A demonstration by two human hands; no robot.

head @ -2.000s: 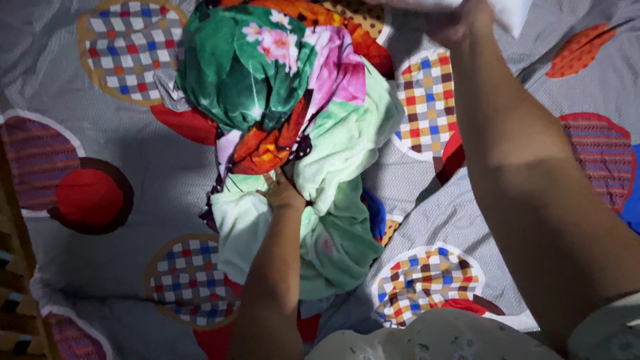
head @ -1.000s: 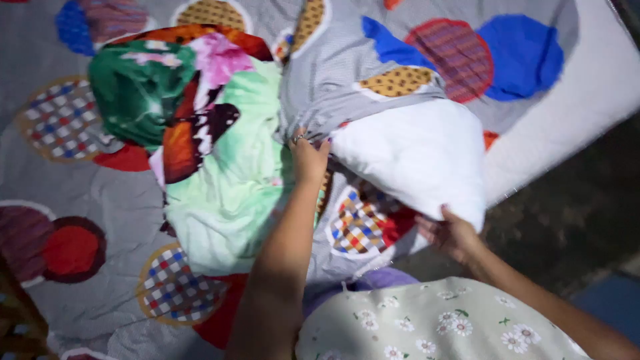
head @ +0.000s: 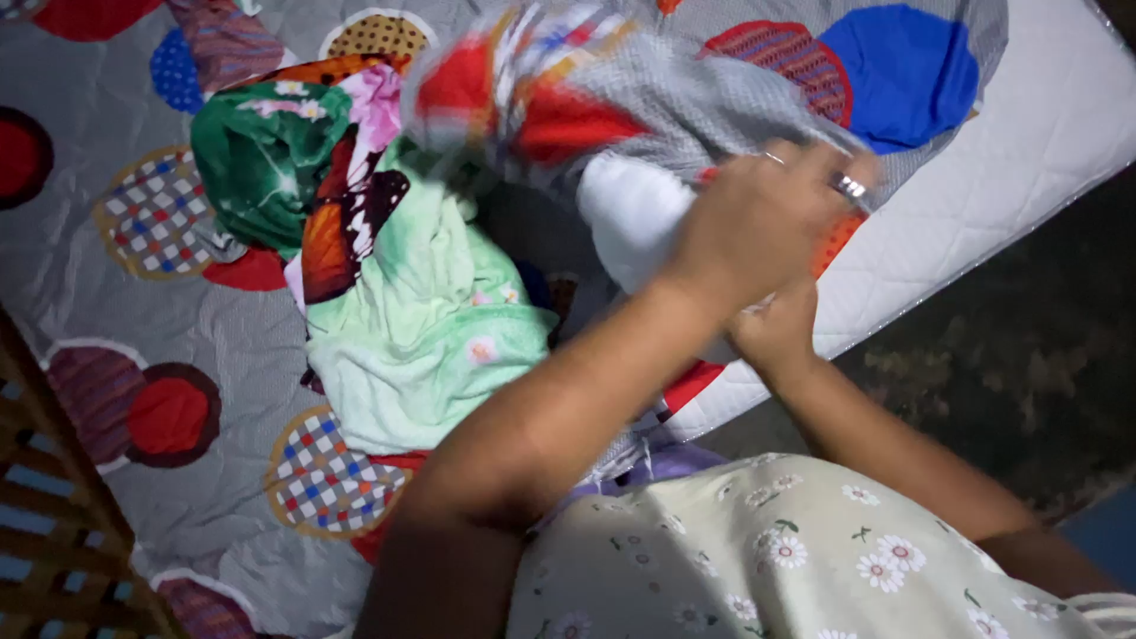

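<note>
Both my hands are together at the right of the head view, over the white pillow (head: 635, 213). My left hand (head: 763, 213), blurred and wearing rings, grips the edge of a grey patterned pillowcase (head: 577, 106). Just below it, my right hand (head: 779, 328) is closed on a white part, seemingly the pillow; its fingers are partly hidden. The pillowcase stretches left from my left hand and lies partly over the pillow. Left of the pillow, a bundled plush blanket (head: 426, 346) in green, pink and orange rests on the grey patterned bedsheet (head: 62, 293).
The white quilted mattress (head: 994, 231) shows along the right, its edge running diagonally above a dark floor (head: 967, 382). A brown wooden lattice (head: 53, 506) stands at the lower left. Daisy-patterned clothing (head: 781, 550) covers my lap at the bottom.
My left hand has moved right, across to beside my right hand, with pillowcase fabric in it. The pillowcase now spreads left above the pillow. The blanket bundle stays on the sheet.
</note>
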